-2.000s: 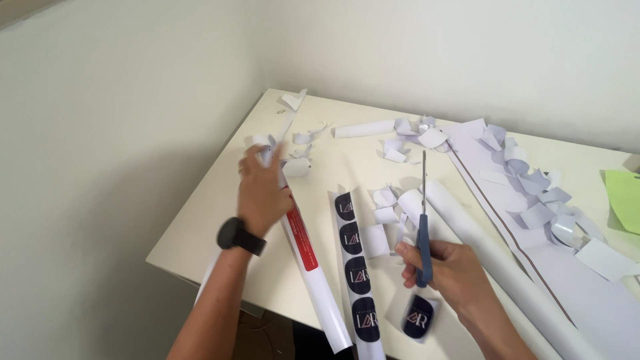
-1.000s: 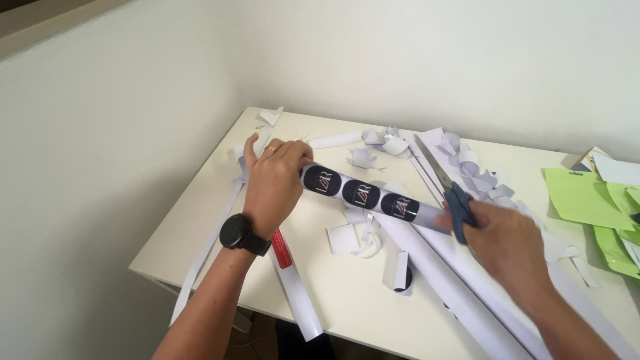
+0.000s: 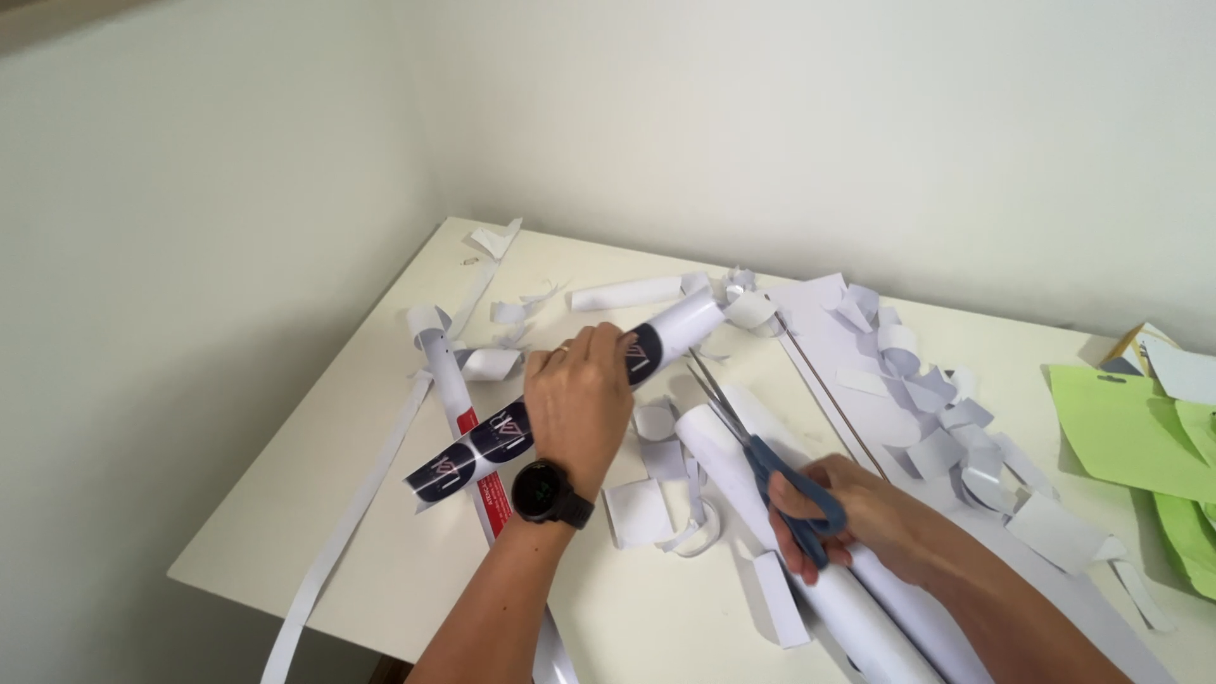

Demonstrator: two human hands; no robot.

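My left hand, with a black watch on its wrist, grips a curled strip of dark round stickers on white backing. The strip slants from lower left to upper right over the table. In my right hand are scissors with blue handles, fingers at the loops. The blades are slightly apart and point up and left, just below the strip's upper end, and I cannot tell if they touch it. Under the strip's lower part lies a white strip with a red printed label.
White paper rolls lie under and beside my right hand. Curled paper scraps cover a long white sheet at the right. Green sheets lie at the far right. A narrow paper strip hangs over the white table's front edge. Walls stand behind and left.
Two seconds ago the sticker strip lay on the table; one second ago both hands were at it. Now my left hand alone holds it, turned the other way, and my right hand has come away with the scissors.
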